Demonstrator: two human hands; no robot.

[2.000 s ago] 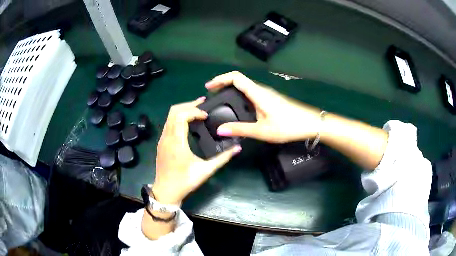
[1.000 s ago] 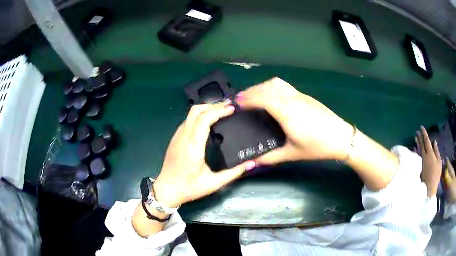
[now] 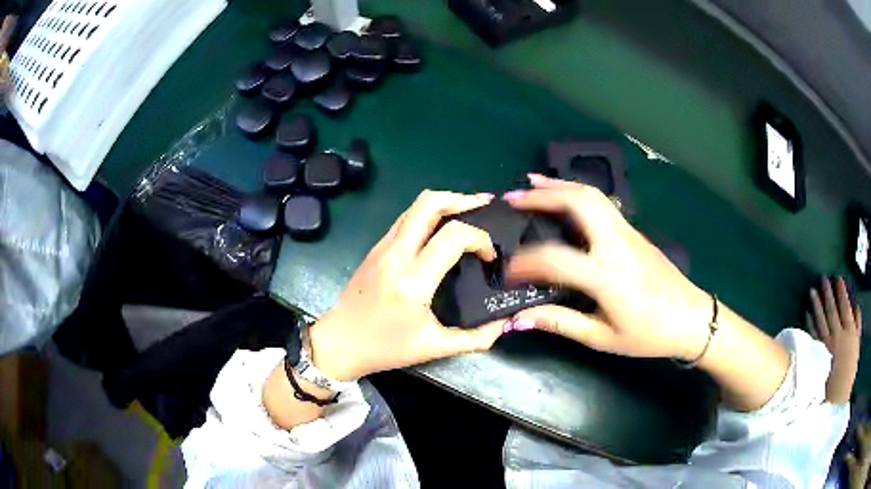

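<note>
My left hand (image 3: 413,291) and my right hand (image 3: 626,287) hold a matte black insert tray (image 3: 473,291) between them above the front of the green bench. Small pale icons show along its near edge. My right fingers are blurred and cover part of its top, so its recess cannot be made out clearly. Another black tray with a square recess (image 3: 589,170) lies on the bench just beyond my right hand. Glossy black rounded-square devices (image 3: 310,66) lie in a loose cluster at the upper left.
A white perforated tray stack (image 3: 115,72) stands at far left. A clear plastic bag with dark contents (image 3: 205,215) lies at the bench edge. Black boxes with white inside (image 3: 780,158) lie on the far green strip. Another person's hand (image 3: 835,325) is at right. A pale post (image 3: 336,11) stands at top.
The view has turned, so the devices sit further right. The recessed tray first held was set down on the bench beyond the hands, and both hands now hold the tray with icons.
</note>
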